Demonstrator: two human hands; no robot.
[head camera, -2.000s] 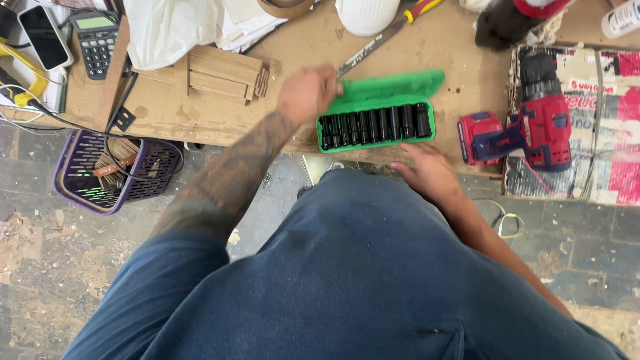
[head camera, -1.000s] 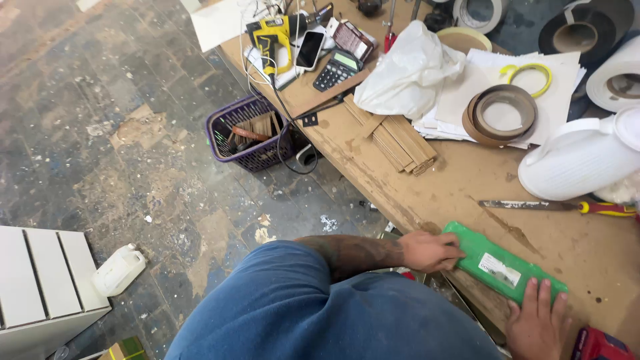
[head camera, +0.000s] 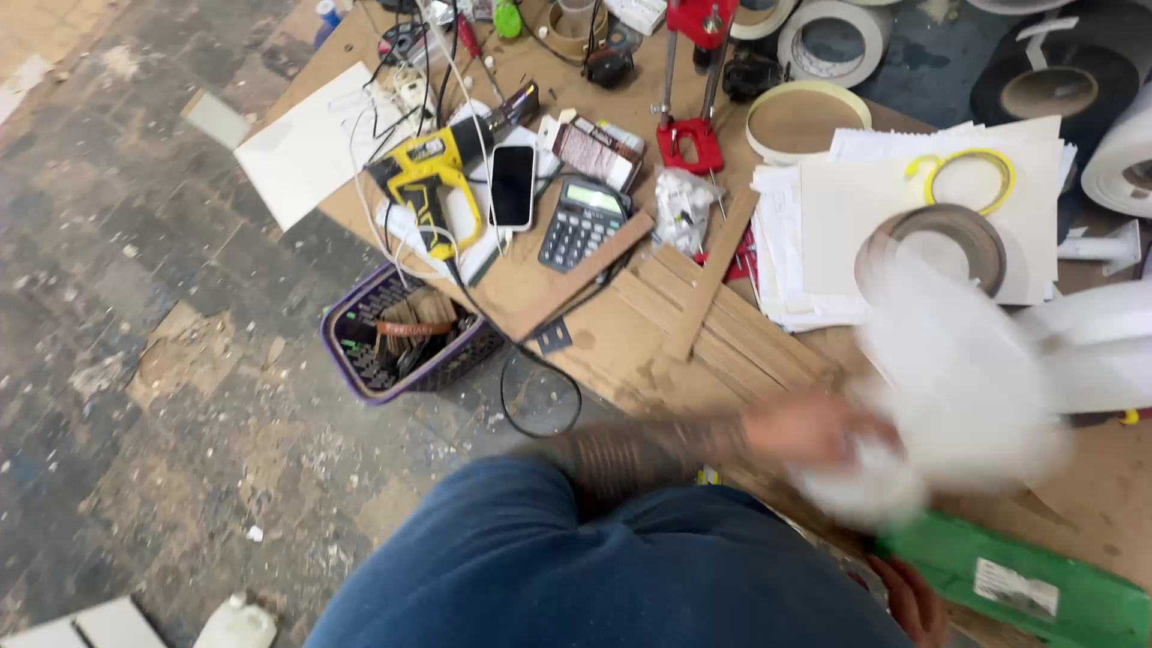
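Note:
My left hand (head camera: 823, 430) grips a white plastic bag (head camera: 963, 378), blurred by motion, above the workbench beside a bundle of thin wood strips (head camera: 720, 319). At the lower right lies the closed green plastic case (head camera: 1080, 589) with a label on its lid. My right hand (head camera: 909, 598) is at the left end of this case, its fingers partly hidden by my body, and whether it grips the case is unclear. A roll of brown edge banding (head camera: 981, 243) rests on papers behind the bag.
A yellow heat gun (head camera: 432, 180), a smartphone (head camera: 513, 187), a calculator (head camera: 583, 223) and a red drill stand (head camera: 691, 135) occupy the far bench. Cables trail over the edge by a purple basket (head camera: 360, 391) on the floor. A white jug (head camera: 1093, 346) stands at right.
The green case, open two seconds ago, is closed. My left hand has left it and taken hold of the white bag, which earlier lay on the bench. The view has shifted.

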